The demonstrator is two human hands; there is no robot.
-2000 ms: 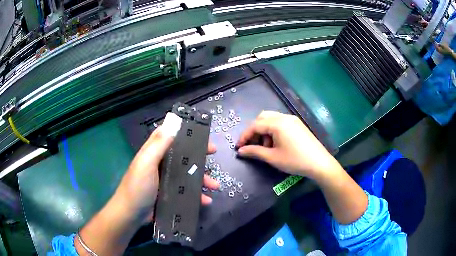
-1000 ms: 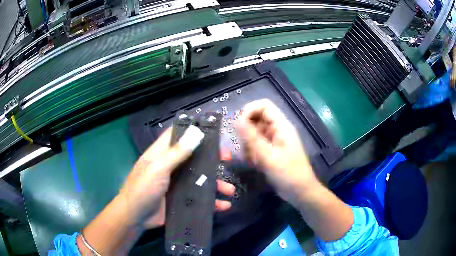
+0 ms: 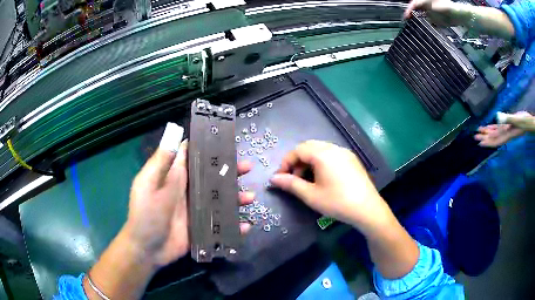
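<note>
My left hand [image 3: 157, 205] holds the long dark carrier fixture [image 3: 214, 181] upright over the tray's left part, with its fingers wrapped behind it and the white-covered thumb lifted off its left edge. A small ring-like nut [image 3: 214, 130] shows at its top pocket. My right hand [image 3: 328, 181] is over the black parts tray [image 3: 346, 137], right of the fixture, with thumb and forefinger pinched; a tiny part seems to be at the fingertips. Loose silvery nuts [image 3: 258, 140] lie scattered on the tray between the fixture and my right hand.
The conveyor [image 3: 117, 96] and its end block [image 3: 240, 58] run behind the tray. Stacked fixtures [image 3: 431, 67] stand on the green bench at the right, with another person's hand [image 3: 440, 10] at their top. A blue stool-like object [image 3: 451, 225] is at the lower right.
The fixture has moved up and left, and my left thumb has come off its face. My right hand has lowered to the tray. Another person's hands have appeared at the right.
</note>
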